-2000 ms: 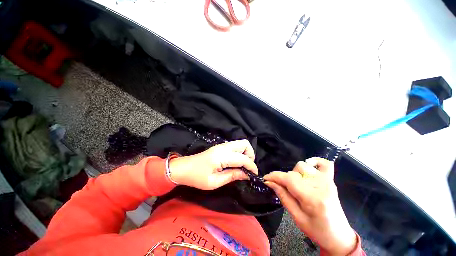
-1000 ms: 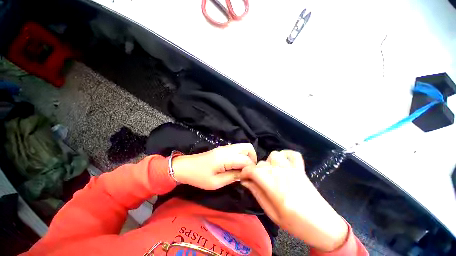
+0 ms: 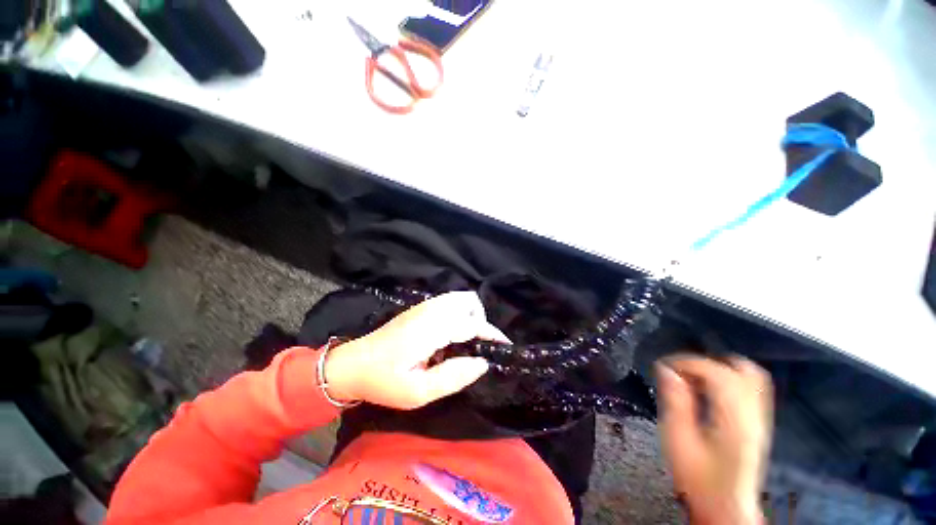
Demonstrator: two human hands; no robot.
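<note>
My left hand (image 3: 416,354) grips the black beaded trim (image 3: 575,354) together with dark cloth over the lap. The trim curves right and up from it to the table edge, where a bright blue ribbon (image 3: 744,217) runs to the notched black weight (image 3: 829,154) on the table. My right hand (image 3: 715,415) is blurred, right of the trim and apart from my left hand, fingers bent. Whether it holds a needle or thread cannot be seen. The black garment (image 3: 431,251) lies bunched on the lap and against the table.
On the white table (image 3: 616,154) lie orange-handled scissors (image 3: 395,74), blurred thread snips (image 3: 536,84), a dark phone (image 3: 443,21) and black cones (image 3: 205,36). A red stool (image 3: 90,208) and a cloth heap (image 3: 87,385) stand at the left.
My right hand has moved away from my left hand to the right, uncovering the trim between them. The camera view has shifted, showing more of the table's left end.
</note>
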